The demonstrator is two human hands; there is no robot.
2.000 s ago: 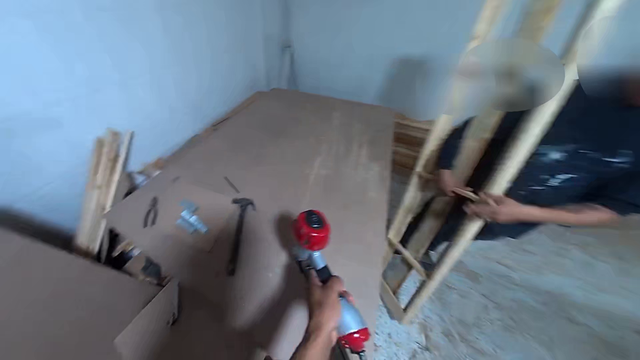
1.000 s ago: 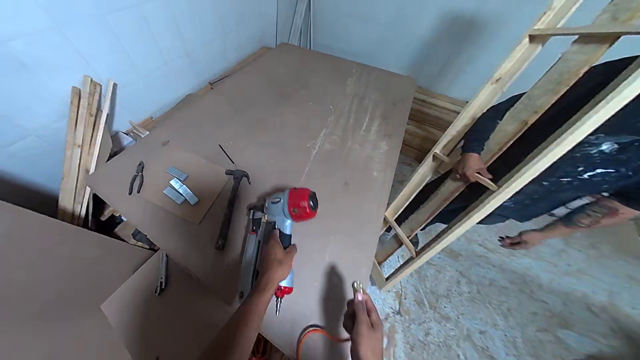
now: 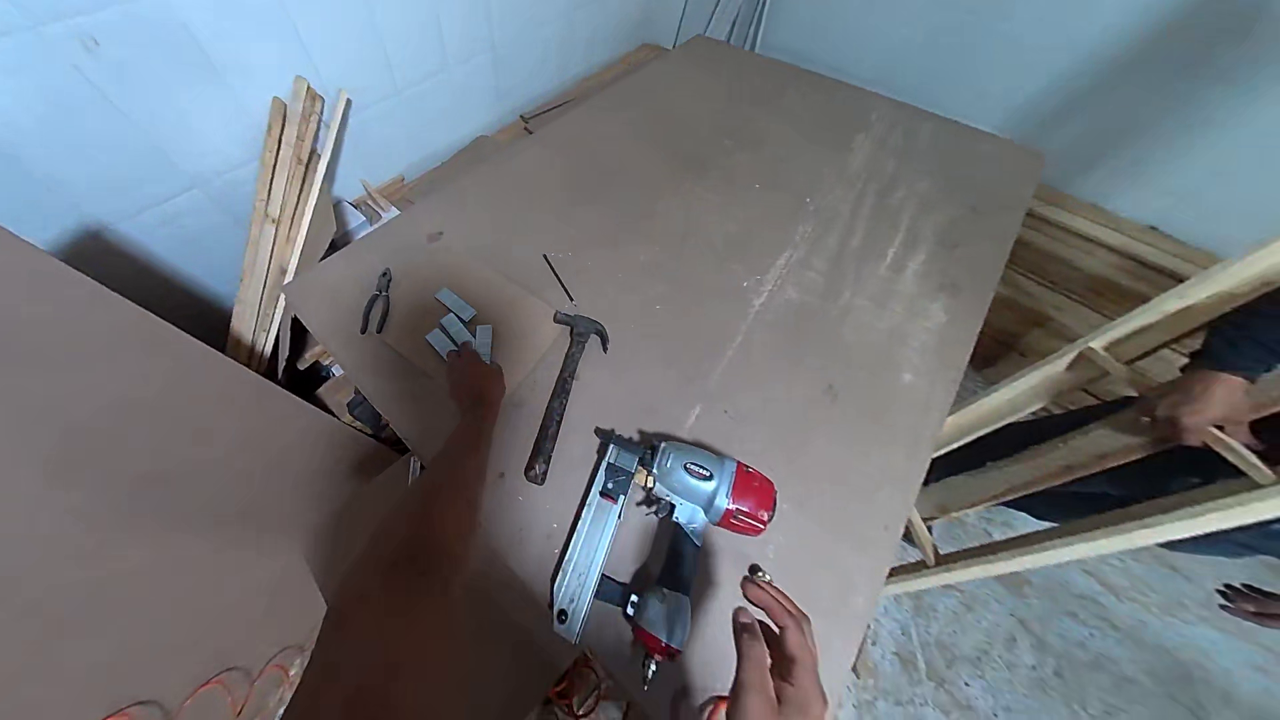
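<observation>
My left hand [image 3: 474, 382] reaches over the board, its fingertips at several strips of staples [image 3: 458, 330]; whether it grips one I cannot tell. A pneumatic stapler [image 3: 670, 540], silver and red, lies on its side on the brown hardboard sheet [image 3: 800, 330]. To the right of its handle my right hand [image 3: 780, 650] is raised with its fingers bent, a small brass air-hose coupler [image 3: 760, 573] at the fingertips. Between the staples and the stapler rests a claw hammer [image 3: 566, 400]. Pliers [image 3: 376, 300] and a thin dark rod [image 3: 558, 278] lie near the staples.
At right a co-worker's hand [image 3: 1205, 405] holds a wooden frame [image 3: 1090, 370] beside the sheet's edge. Wood strips [image 3: 290, 220] lean on the left wall. Another hardboard sheet [image 3: 150, 480] fills the left side. Orange hose [image 3: 235, 690] shows at the bottom left, and stacked lumber [image 3: 1090, 270] behind the frame.
My left hand has let go of the stapler, which now lies on the sheet, and has moved left to the staple strips. The co-worker's wooden frame has tilted lower.
</observation>
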